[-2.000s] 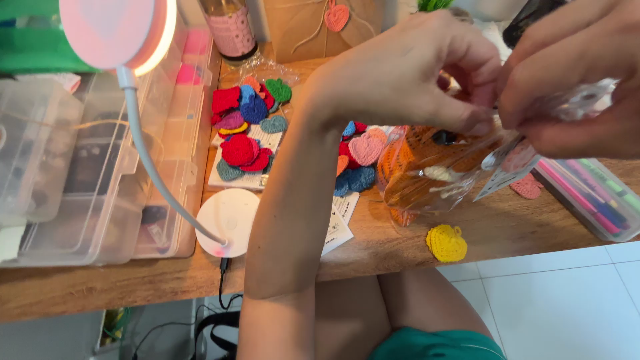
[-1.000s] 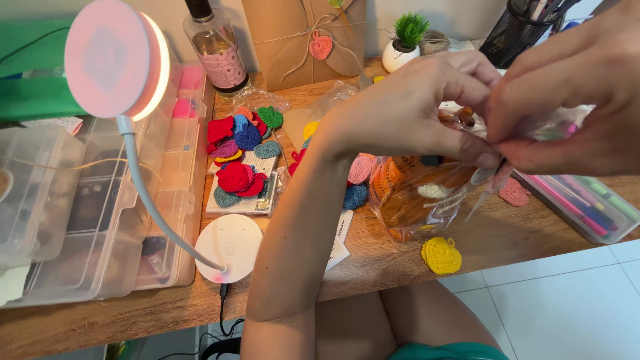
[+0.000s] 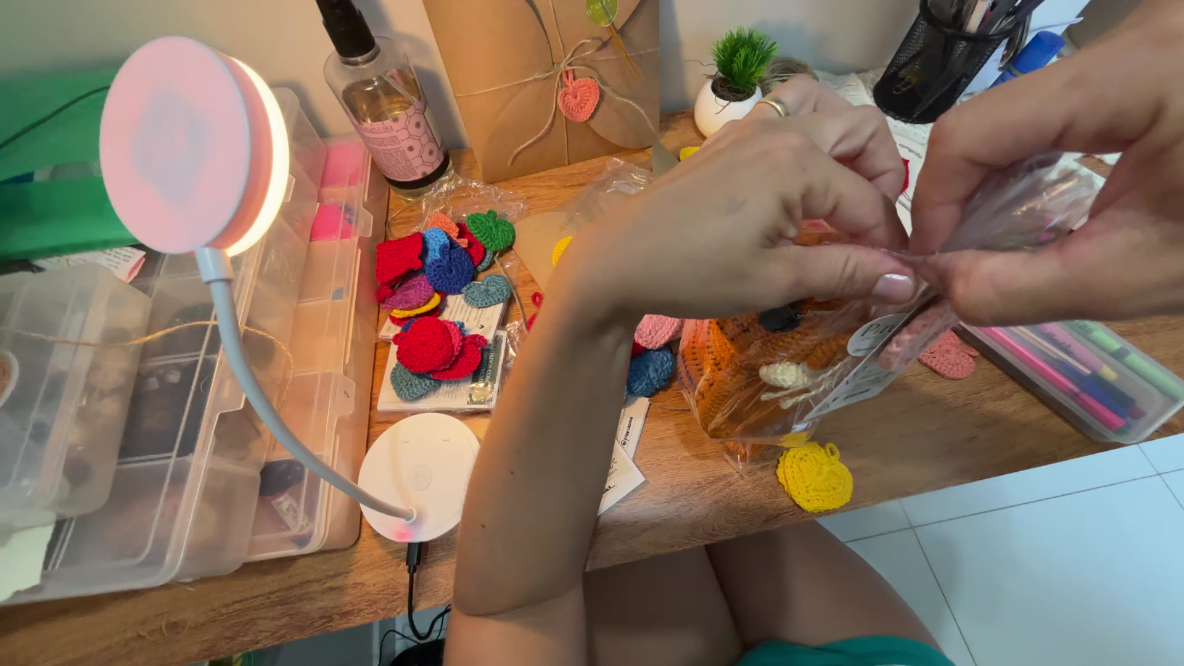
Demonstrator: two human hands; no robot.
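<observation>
My left hand (image 3: pixel 786 213) and my right hand (image 3: pixel 1045 185) meet at the top right, both pinching the gathered neck of a clear plastic bag (image 3: pixel 731 421). Orange crochet work (image 3: pixel 717 370) with small white and black parts fills the bag, along with a printed tag (image 3: pixel 856 375). Just below the bag lies a yellow crochet heart (image 3: pixel 815 476). A pink crochet heart (image 3: pixel 948 354) rests right of it, and a blue crochet piece (image 3: pixel 651 372) lies between the bag and my left forearm.
A ring lamp (image 3: pixel 176 143) on a white base (image 3: pixel 421 476) stands left of my forearm, beside clear organizer boxes (image 3: pixel 166 444). Crochet pieces (image 3: pixel 430 344) are piled on cards. Behind are a bottle (image 3: pixel 393 120), a kraft envelope (image 3: pixel 490 102) and a potted plant (image 3: pixel 726 106). A marker case (image 3: pixel 1110 370) lies right.
Both hands stay at the bag's neck, their fingers shifting closer together since two seconds ago. The view has tilted, showing more of the bottle, envelope and plant at the back.
</observation>
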